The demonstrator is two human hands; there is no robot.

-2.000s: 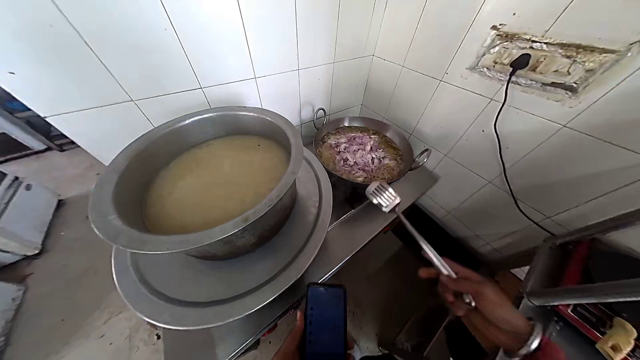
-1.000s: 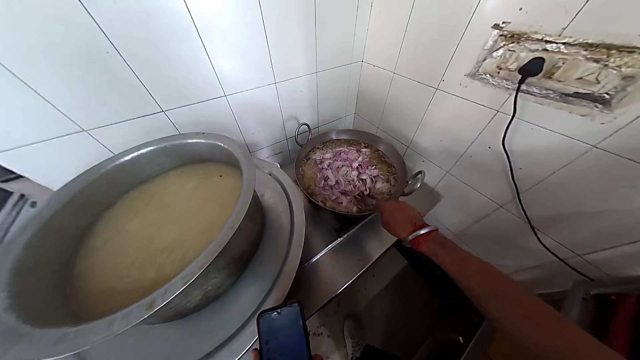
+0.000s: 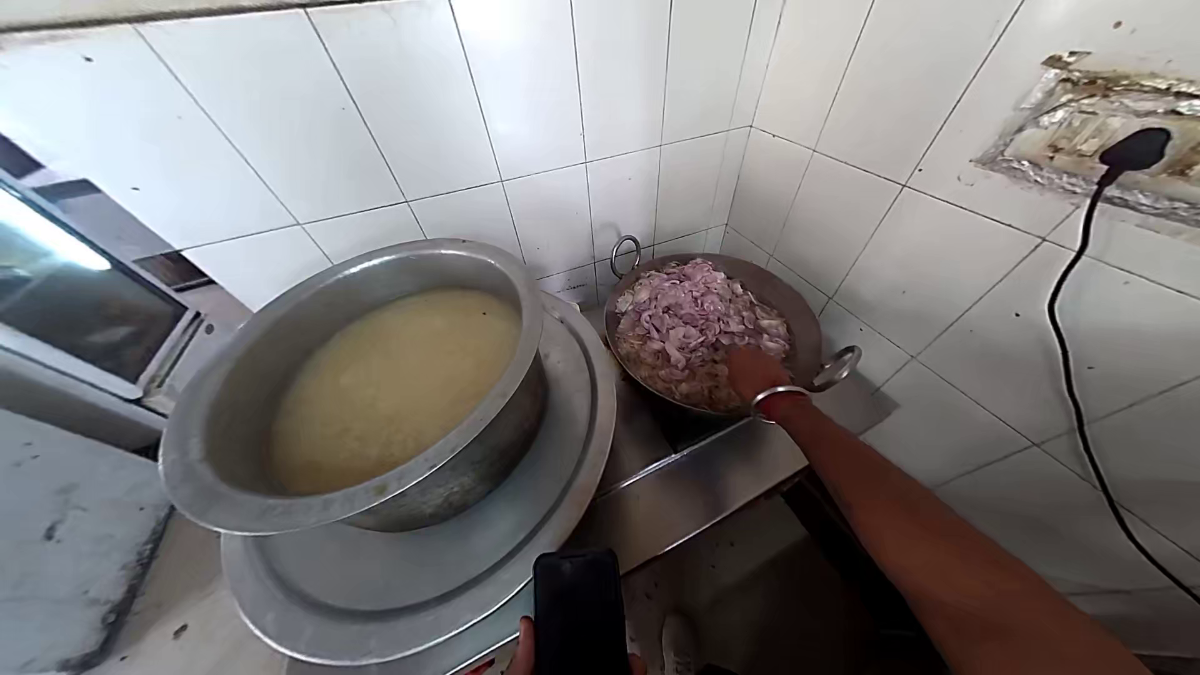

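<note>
My right hand, with a metal bangle and a red thread at the wrist, is over the near right part of a metal kadai. Sliced onions lie heaped in the kadai, with browner pieces and liquid at their edge. The fingers point down and are partly hidden, and no slotted spatula shows in this view. At the bottom centre, my left hand holds a smartphone with a dark screen; only fingertips show. Left of the kadai stands a wide metal pot of cloudy yellowish liquid, on a large round metal lid or tray.
The kadai sits on a metal stove or counter in the corner of a white tiled wall. Its ring handle sticks out beside my right wrist. A black cable hangs from a wall socket at right. A shoe shows below.
My right hand, which held a slotted metal spatula two seconds ago, has moved left to the kadai; the spatula no longer shows. The phone's lit screen has gone dark. The view has shifted.
</note>
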